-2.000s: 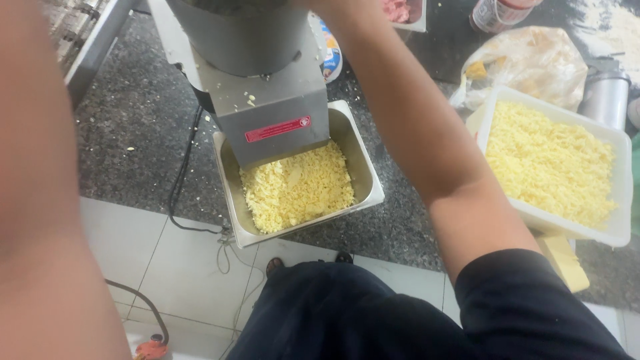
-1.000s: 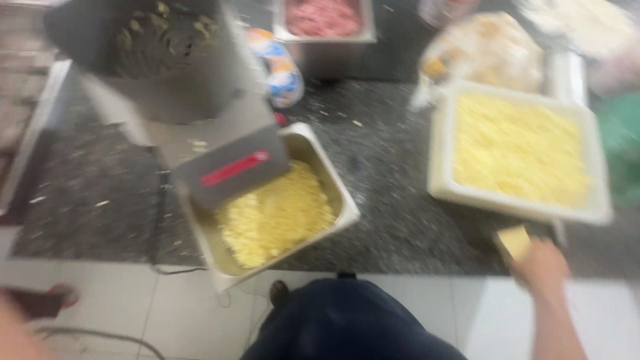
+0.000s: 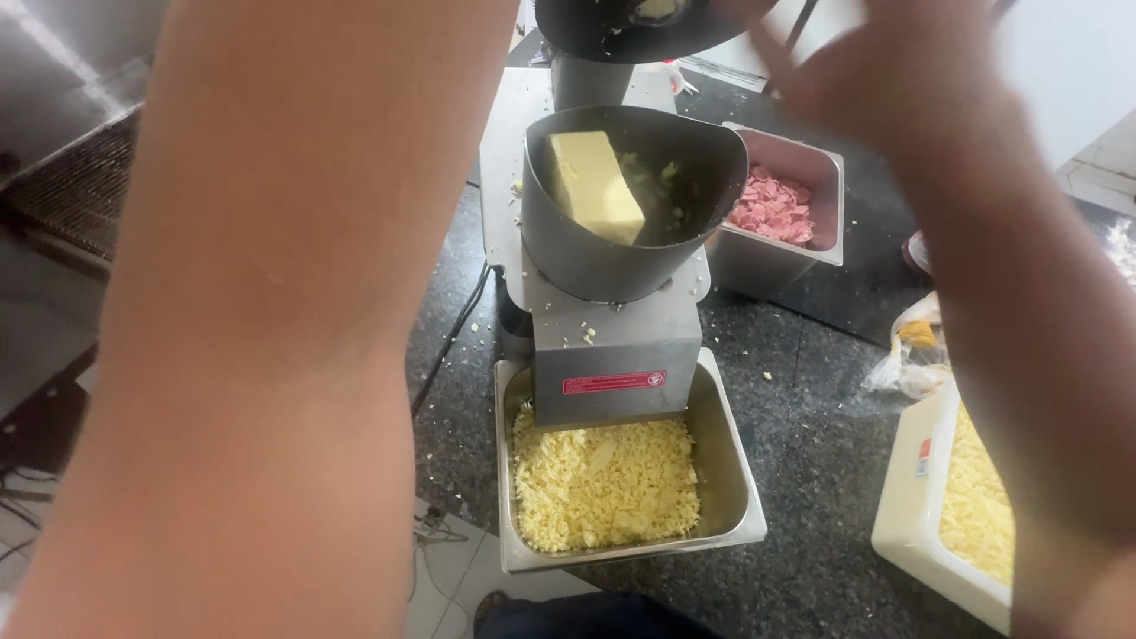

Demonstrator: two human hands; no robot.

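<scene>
A block of cheese leans inside the round metal hopper of an electric cheese grater. Above the hopper is the grater's dark round pusher plate, raised. My right hand, blurred, is beside that plate at the top, fingers spread, and no object shows in it. My left forearm reaches up past the left of the machine; the left hand is out of the frame. Grated cheese lies in a steel pan under the outlet.
A steel container of pink sliced meat stands right of the grater. A white plastic tub of grated cheese is at the lower right, with a plastic bag behind it. A black cable runs along the left on the speckled stone counter.
A cheese block that my right hand held near the tub one second ago is no longer there; a block is now in the hopper. My right hand has moved up to the pusher plate.
</scene>
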